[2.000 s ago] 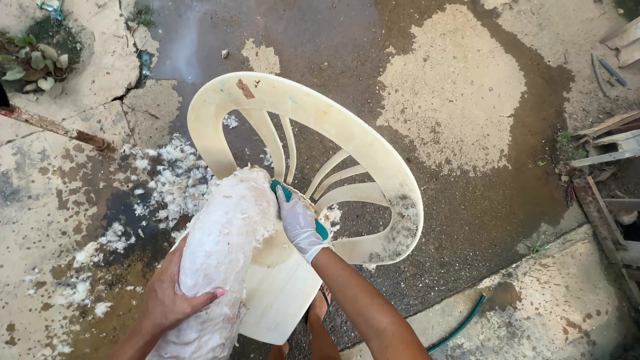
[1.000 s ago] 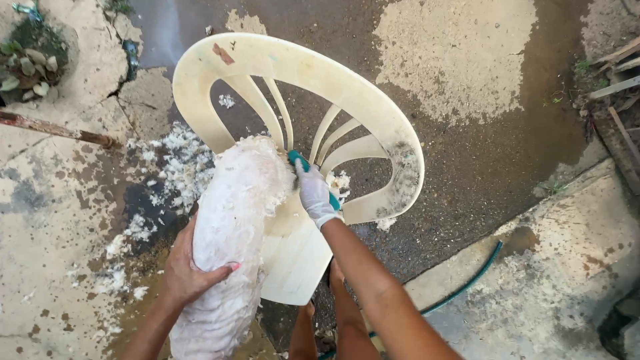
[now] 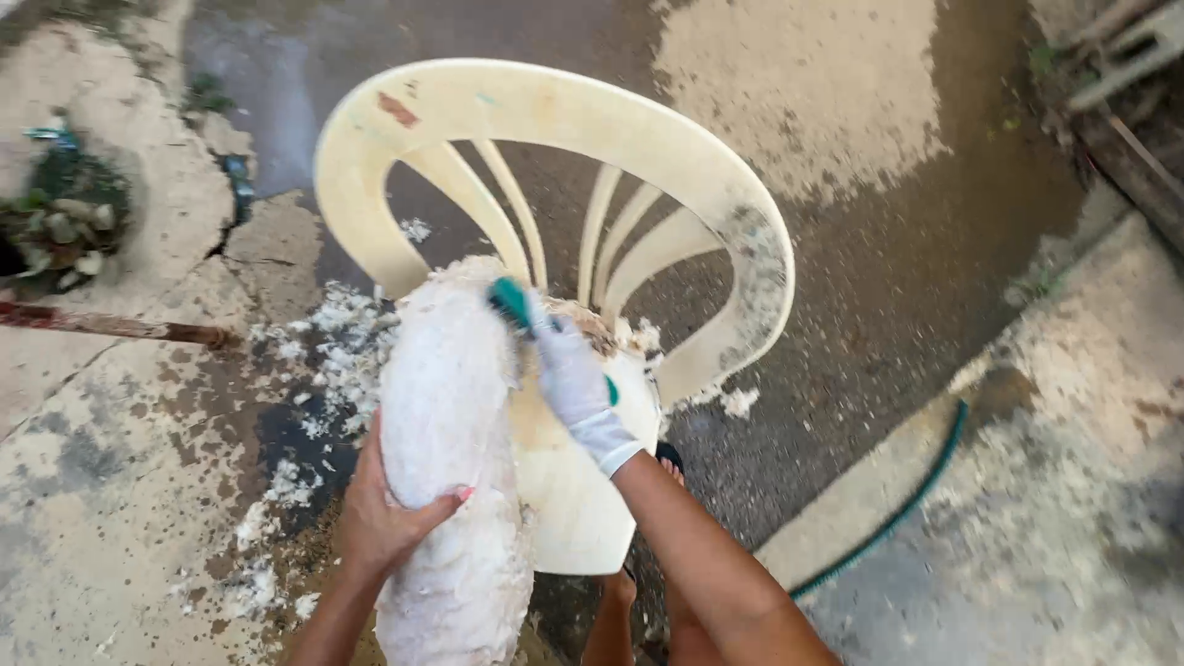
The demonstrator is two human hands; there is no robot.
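Observation:
A long, thick white fibrous roll (image 3: 449,398), its exact kind not clear, lies on and over the left side of a cream plastic armchair (image 3: 592,120). My bare left hand (image 3: 398,518) grips the roll's lower left side, thumb across its top. In a thin white glove, my right hand (image 3: 569,375) is closed around a green brush (image 3: 509,303). The brush head meets the roll's upper right edge, bristles toward it. Brownish-white fluff (image 3: 592,328) has gathered at the back of the seat, behind the gloved hand.
White fluff (image 3: 342,351) is scattered over wet ground left of the chair. A rusty metal bar (image 3: 111,324) and a leafy plant (image 3: 69,227) are at the left. My feet are below the seat. A green hose (image 3: 893,523) curves across concrete at the lower right; boards lie at upper right.
My right hand has moved the brush from the roll's right side, by the seat back, up onto its upper edge. My left hand still holds the roll.

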